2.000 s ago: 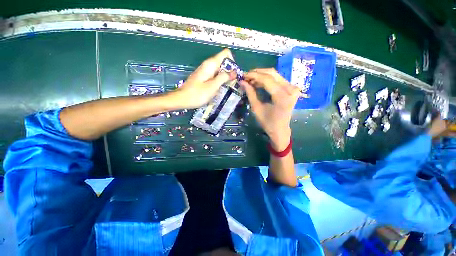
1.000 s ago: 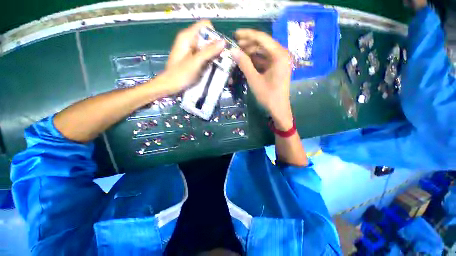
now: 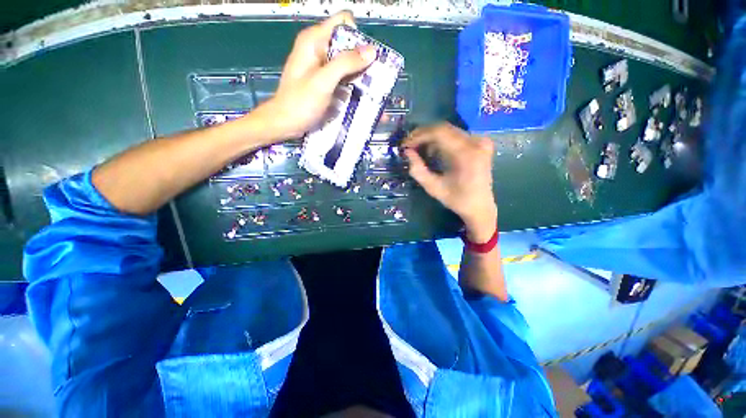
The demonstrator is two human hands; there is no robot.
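Note:
My left hand (image 3: 315, 77) holds a phone middle frame (image 3: 353, 114), silver-grey with a dark central strip, tilted over the tray, thumb on its top end. My right hand (image 3: 454, 167), with a red wristband (image 3: 481, 242), is right of the frame at the tray's right edge. Its thumb and index finger are pinched together; a small dark bit shows at the fingertips, but I cannot tell if it is held. The clear compartment tray (image 3: 282, 234) lies on the bench below, with small dark, reddish and gold components (image 3: 307, 215) in its cells.
A blue bin (image 3: 554, 82) with white and pink scraps stands right of the tray. Silver-white sub-assemblies (image 3: 625, 110) lie farther right, beside crumpled clear film (image 3: 579, 171). A pale rail (image 3: 204, 11) runs along the back. Another person's blue sleeve (image 3: 654, 241) reaches in at right.
My right hand has left the frame's top end and moved right and down to the tray's right edge. My left hand still holds the frame. The neighbour's sleeve has shifted.

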